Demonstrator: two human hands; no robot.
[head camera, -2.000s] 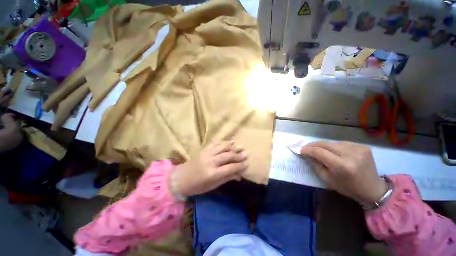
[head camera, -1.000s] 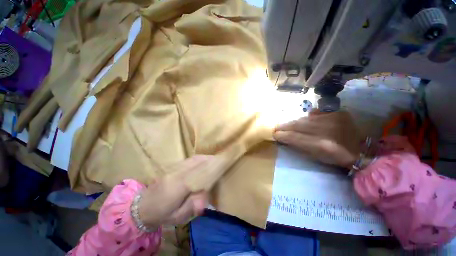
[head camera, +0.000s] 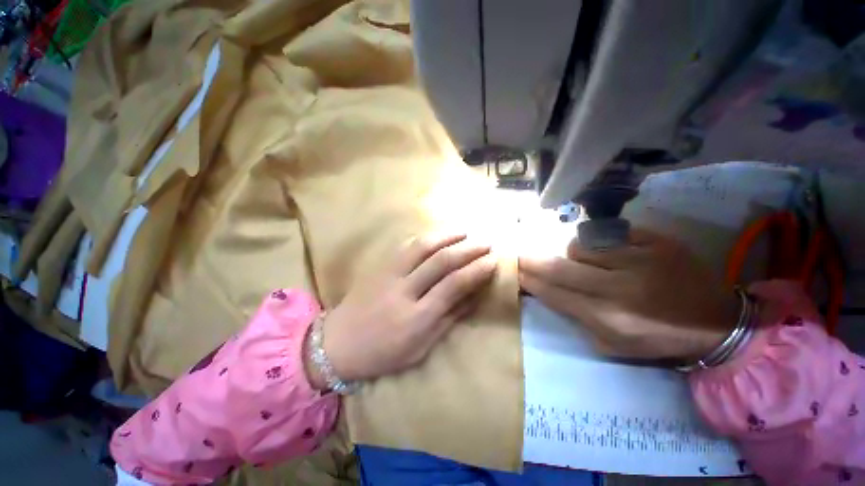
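A large tan cloth (head camera: 379, 190) lies spread left of the needle, its straight right edge running toward me from the lit needle area. My left hand (head camera: 408, 304) lies on the cloth with its fingertips near the needle, pressing it flat. My right hand (head camera: 626, 294) lies palm down right of the cloth edge, its fingertips at the edge close to the needle. The sewing machine head (head camera: 512, 85) stands over the work. The lamp glare hides the presser foot and the needle. The small white piece cannot be seen.
Orange-handled scissors (head camera: 759, 252) lie right of my right hand, partly behind the wrist. A printed ruler (head camera: 616, 432) runs along the table's front edge. A purple machine (head camera: 33, 147) and a green basket (head camera: 85, 24) show at far left. Tan cloth hangs near my knees.
The view has moved closer to the needle. My left hand has let go of the lifted cloth fold and moved up to lie flat near the needle. The cloth beside the needle now lies flatter.
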